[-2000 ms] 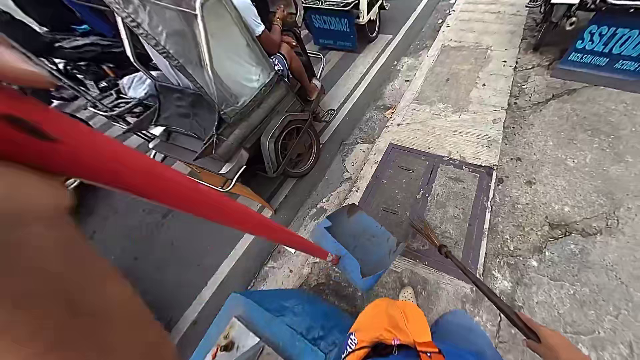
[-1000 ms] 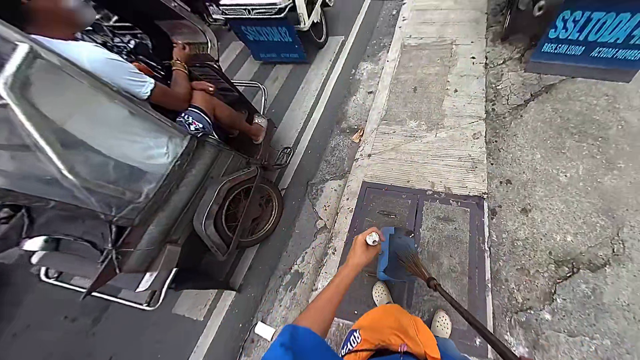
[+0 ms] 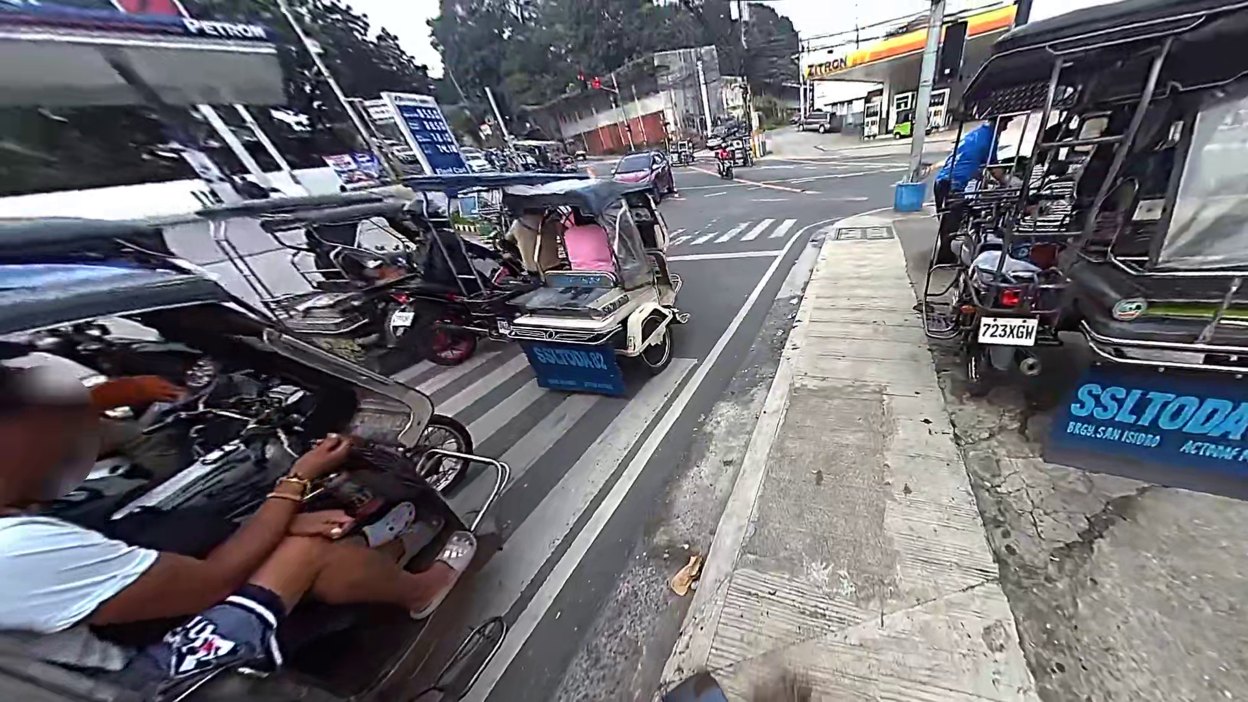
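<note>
Neither of my hands shows in the head view. At the bottom edge, a small dark blue piece, likely the rim of the blue dustpan (image 3: 696, 688), just enters the picture. Beside it to the right is a blurred brown tuft, probably the broom's bristles (image 3: 780, 686). What holds them is out of sight. A crumpled tan scrap, perhaps a dry leaf (image 3: 686, 575), lies in the gutter against the curb of the concrete sidewalk (image 3: 838, 468).
A person (image 3: 244, 575) sits in a tricycle sidecar close on the left. Another tricycle (image 3: 595, 283) stands on the striped crossing. Parked tricycles (image 3: 1150, 253) line the sidewalk's right side. A lamp post with a blue base (image 3: 910, 195) rises farther along; a car (image 3: 643, 172) is on the road.
The view has tilted up toward the street. My hands, seen earlier on the dustpan's handle and the broom, have left the picture. The long red handle was large in the first frame.
</note>
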